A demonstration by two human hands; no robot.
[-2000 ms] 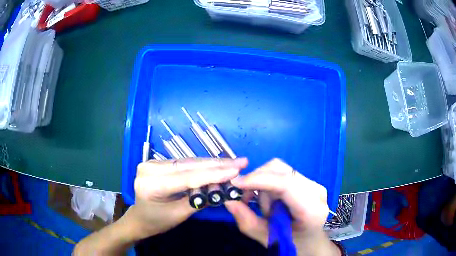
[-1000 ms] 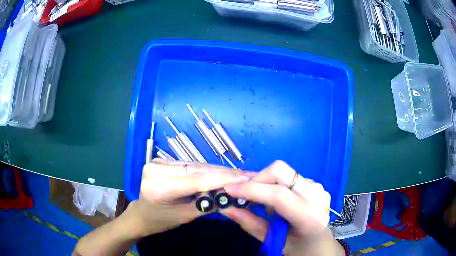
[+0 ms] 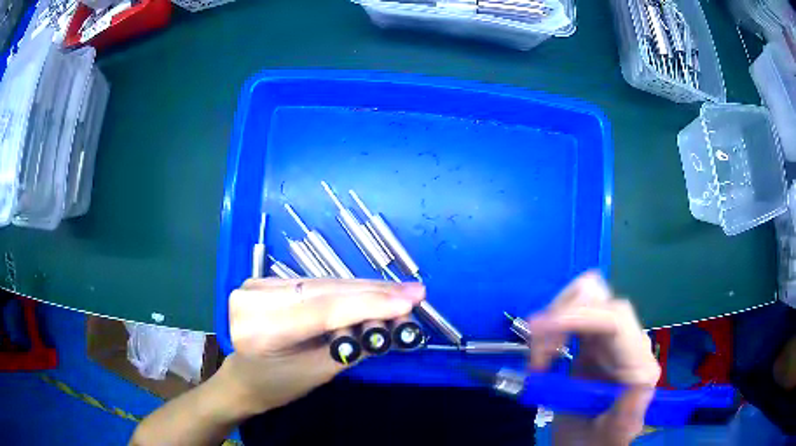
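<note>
My left hand [image 3: 301,322] is closed around three shafted cylinders [image 3: 375,339], side by side, their black end faces with pale centres towards the camera. The leftmost shows a yellow tip. My right hand [image 3: 598,348], slightly blurred, holds the blue-handled trimming knife [image 3: 593,394] at the lower right; its dark, thin end points left towards the bundle, apart from it. More cylinders [image 3: 371,235] lie slanted in the blue work tray [image 3: 419,91], behind and to the right of my left hand. Small dark trimmings [image 3: 429,228] dot the tray floor.
A lined parts box [image 3: 471,19] stands at the back, a bulk parts box [image 3: 668,52] at back right, and a small clear box [image 3: 731,170] at right. Stacked clear boxes [image 3: 52,139] and a red bin [image 3: 118,22] are at left. The bench's dark green top [image 3: 157,218] surrounds the tray.
My right hand has moved right, away from the bundle, with the knife, now showing its length. Cylinders near the tray's front edge are uncovered. My left hand still holds three cylinders.
</note>
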